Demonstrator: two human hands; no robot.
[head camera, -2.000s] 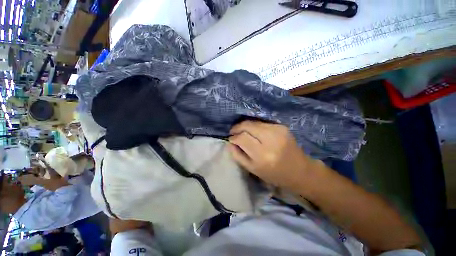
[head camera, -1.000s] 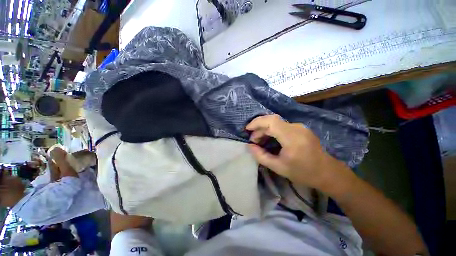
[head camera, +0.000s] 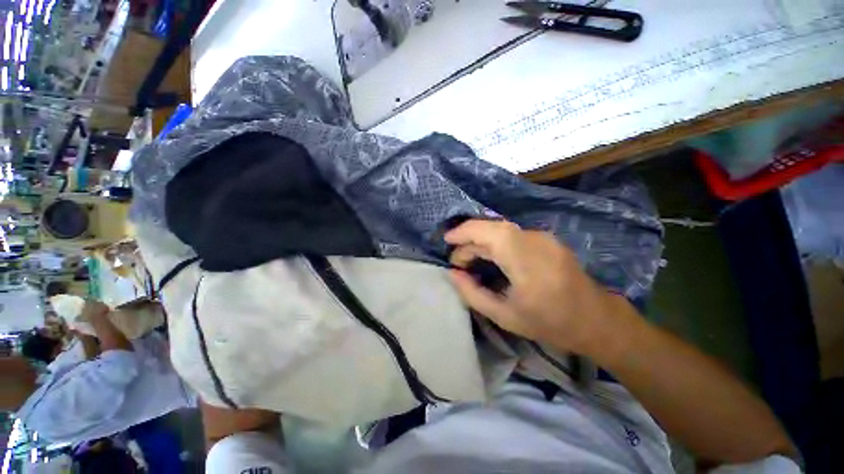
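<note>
The garment's blue-grey leaf-print shell (head camera: 407, 194) lies across my lap and the table's near edge. Its cream lining (head camera: 268, 324) faces up below, crossed by dark seams and a black binding tape (head camera: 370, 324). A black rounded facing (head camera: 264, 204) lies between print and cream. My right hand (head camera: 518, 278) pinches the fabric edge where print meets cream, right of the black facing. My left hand is hidden under the cream lining; only part of the left forearm (head camera: 239, 421) shows at the bottom.
Black thread snips (head camera: 583, 20) lie on the white table (head camera: 481, 102) beside the machine bed (head camera: 407, 56). A printed ruler runs along the wood edge. A red basket (head camera: 740, 180) sits below right. Another person in light clothing (head camera: 97, 384) works at far left.
My right hand has moved from flatter on the seam to a pinch at the garment edge. The black facing is spread flatter and wider. The view has shifted slightly.
</note>
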